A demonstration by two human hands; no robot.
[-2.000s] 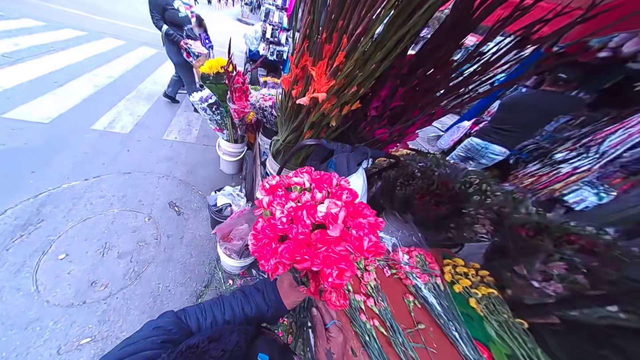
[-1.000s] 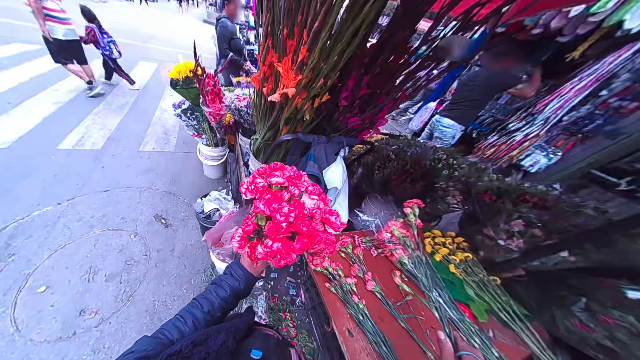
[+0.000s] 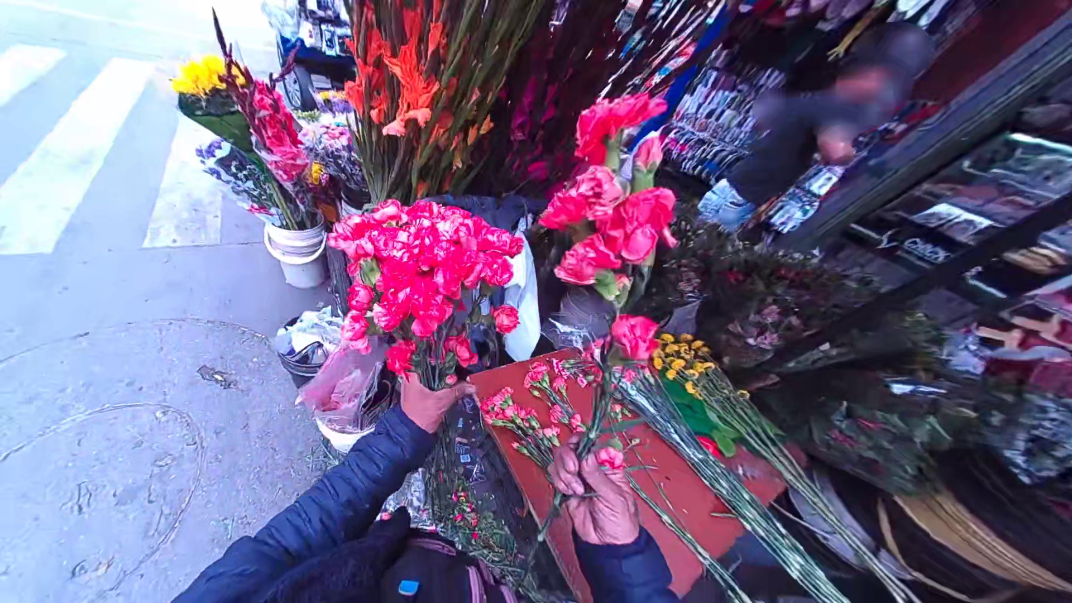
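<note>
My left hand (image 3: 429,404) is closed around the stems of a large bouquet of pink carnations (image 3: 427,272), held upright left of a reddish-brown board (image 3: 670,469). Over the board, my right hand (image 3: 596,492) grips the stems of a smaller bunch of pink carnations (image 3: 615,209), its blooms at about the height of the bouquet. Small pink carnations (image 3: 523,414) lie on the board just behind my right hand. Further right on it rest long green stems (image 3: 712,469) and yellow button-like flowers (image 3: 682,360) with their stems.
White buckets (image 3: 297,251) of mixed flowers stand at the left beside the road. Nearer are a bin holding plastic (image 3: 310,339) and pink plastic wrap (image 3: 343,389). Orange gladioli (image 3: 410,84) rise behind the bouquet. A person (image 3: 804,126) stands at the back right, near dark foliage (image 3: 754,310).
My right hand, low at the board's near edge one second ago, has come up holding a bunch of carnations. My left hand still holds the large bouquet.
</note>
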